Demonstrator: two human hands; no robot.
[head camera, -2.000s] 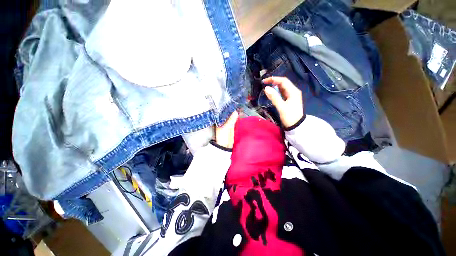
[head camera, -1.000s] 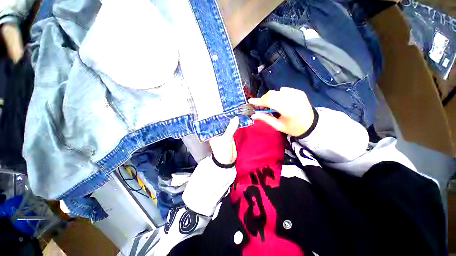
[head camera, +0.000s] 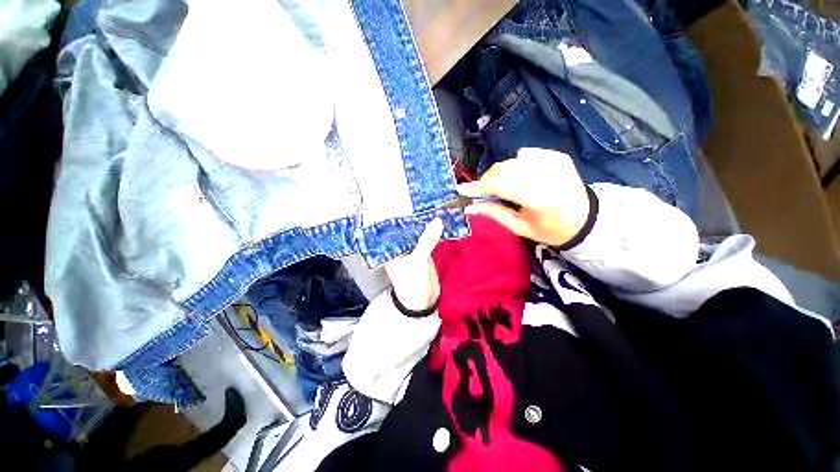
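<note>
The denim jacket lies inside out in front of me, its pale wrong side up, with a bright white rounded panel inside. My left hand pinches the darker blue hem band near its corner. My right hand is closed at that corner, where the front placket meets the band. A small dark tool, likely thread snips, shows at its fingertips, mostly hidden by the fingers. A bit of red shows just above them.
Other darker denim garments are heaped at the right, beside an open cardboard box with a clear-bagged item. More denim lies below the hem. A brown table part shows at the top. Another person's sleeve is at upper left.
My right hand has moved from beside the jacket onto the hem corner. The band corner now lies flat and squared. The other person's hand at upper left has left view; a dark foot shows at lower left.
</note>
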